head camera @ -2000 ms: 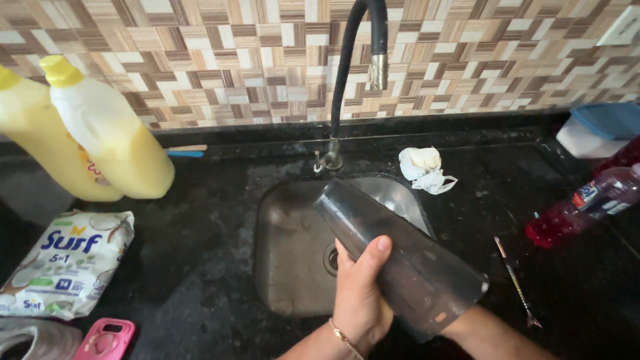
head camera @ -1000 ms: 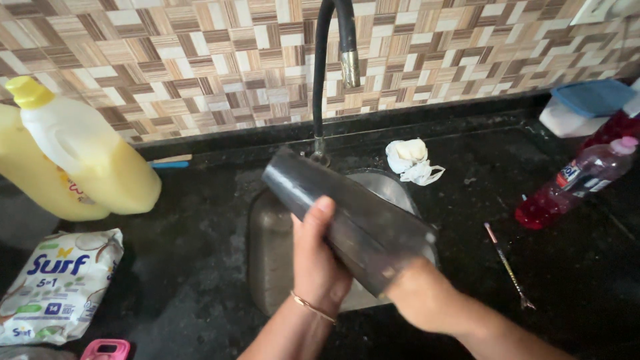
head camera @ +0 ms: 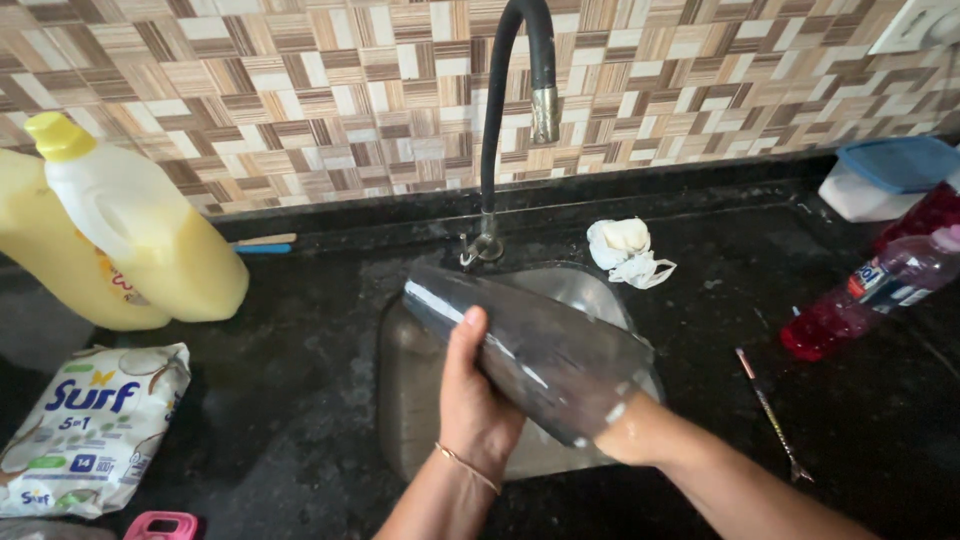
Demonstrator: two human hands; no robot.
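Note:
A smoky, see-through vessel, like a tall vase or pitcher, lies tilted over the stainless steel sink. My left hand grips its side from below, thumb on top; a thin bracelet is on that wrist. My right hand reaches into the wide open end at the lower right; its fingers are hidden or blurred behind the dark wall, so what they hold cannot be told. Behind the sink stands a black flexible faucet with a worn metal tip. No water is seen coming from it.
Two large yellow bottles and a Surf detergent bag stand or lie at left. A white plastic bag with a pale lump lies behind the sink. At right are a thin decorated stick, red bottles and a blue-lidded tub.
The vessel stays in my left hand over the sink. My right forearm now shows at its wide end, with the hand inside. The view has shifted slightly.

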